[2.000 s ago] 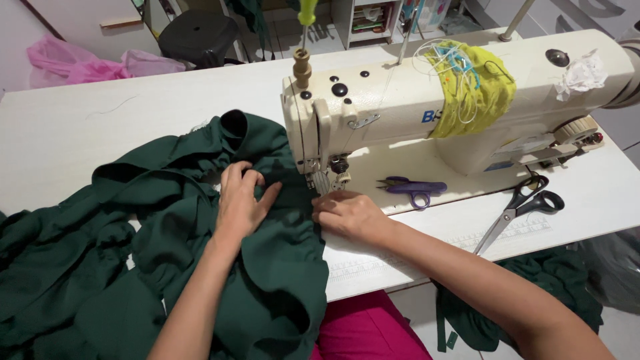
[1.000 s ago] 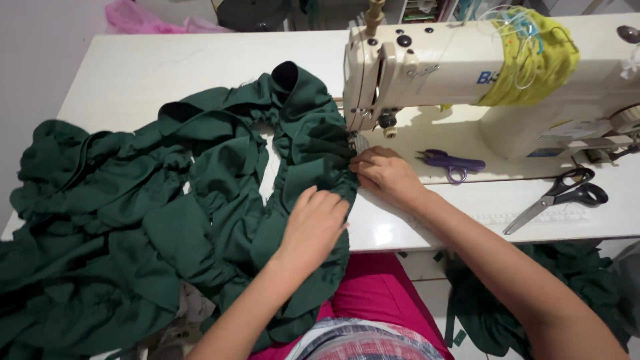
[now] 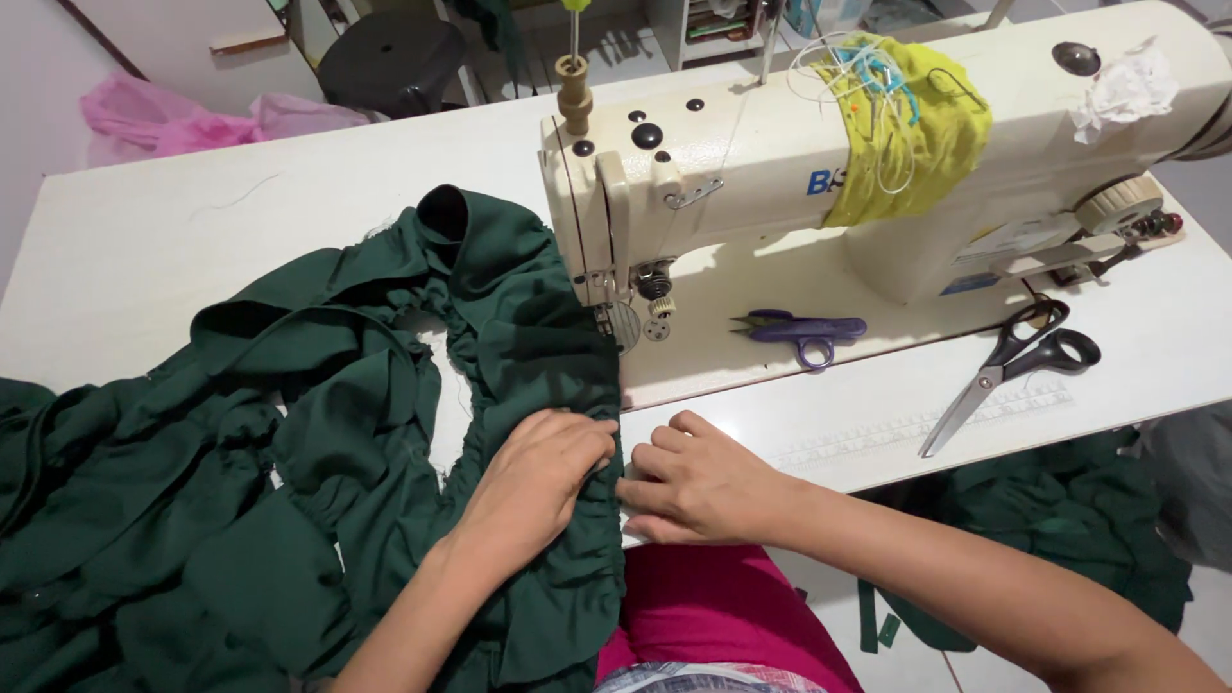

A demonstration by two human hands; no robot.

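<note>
Dark green gathered fabric [image 3: 558,346] covers the left of the white table, its right edge lying under the needle area of a cream sewing machine [image 3: 751,144]. My left hand [image 3: 544,476] rests on the fabric near that edge, fingers bent, with the fingertips at the cloth's border. My right hand [image 3: 698,481] is just right of the edge, fingers curled, its fingertips close to or touching the cloth; whether it pinches any is unclear. Purple thread snips [image 3: 804,329] lie on the machine bed. Black-handled scissors [image 3: 1006,371] lie partly on the table, over printed ruler marks.
A yellow-green cloth [image 3: 910,135] with pins and loose threads wraps the machine arm. Beyond the white table [image 3: 115,241] are a black stool [image 3: 390,63] and a pink plastic bag [image 3: 164,120]. More green fabric [image 3: 1049,529] hangs or lies below the table at right.
Both hands have moved toward me along the cloth's edge, away from the needle area where my right hand was. The view has shifted between frames.
</note>
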